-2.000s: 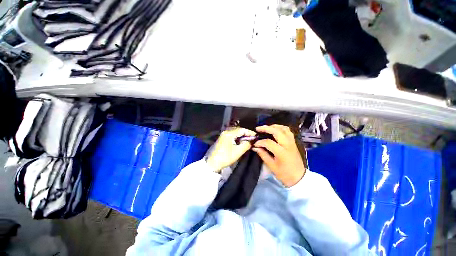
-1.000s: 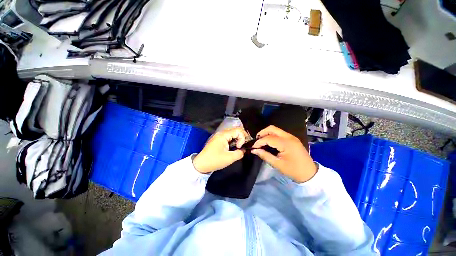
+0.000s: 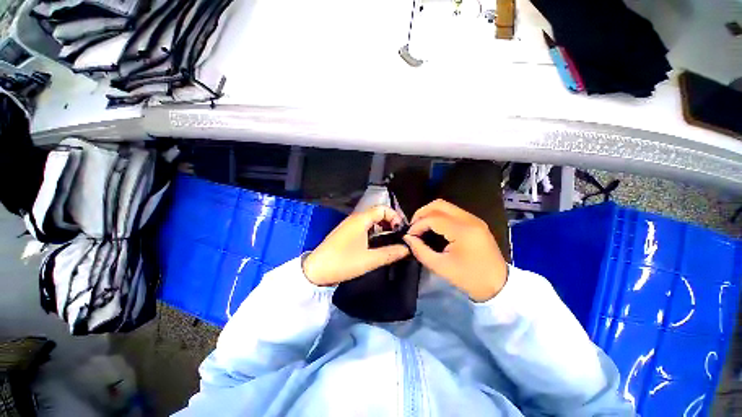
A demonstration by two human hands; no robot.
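Note:
A small black fabric piece point(image 3: 378, 291) hangs over my lap from my fingers. My left hand point(image 3: 356, 247) pinches its upper edge between thumb and fingers. My right hand point(image 3: 460, 249) pinches the same edge, with its fingertips close to those of my left hand. The pinched part is mostly hidden by my fingers. A pale piece with a dark edge point(image 3: 373, 198) shows just behind my left hand; I cannot tell whether it is joined to the black piece.
The white table point(image 3: 325, 98) bears striped panels point(image 3: 150, 45), a black stack point(image 3: 614, 49), red-blue snips point(image 3: 567, 68), a brown block point(image 3: 505, 19) and a phone point(image 3: 713, 103). Blue crates point(image 3: 236, 244) stand below on both sides. A panel bundle point(image 3: 98, 236) hangs left.
The view has shifted over the table. Both hands stay together at the black piece's edge; their fingers have changed position slightly, and the piece hangs more squarely over my lap.

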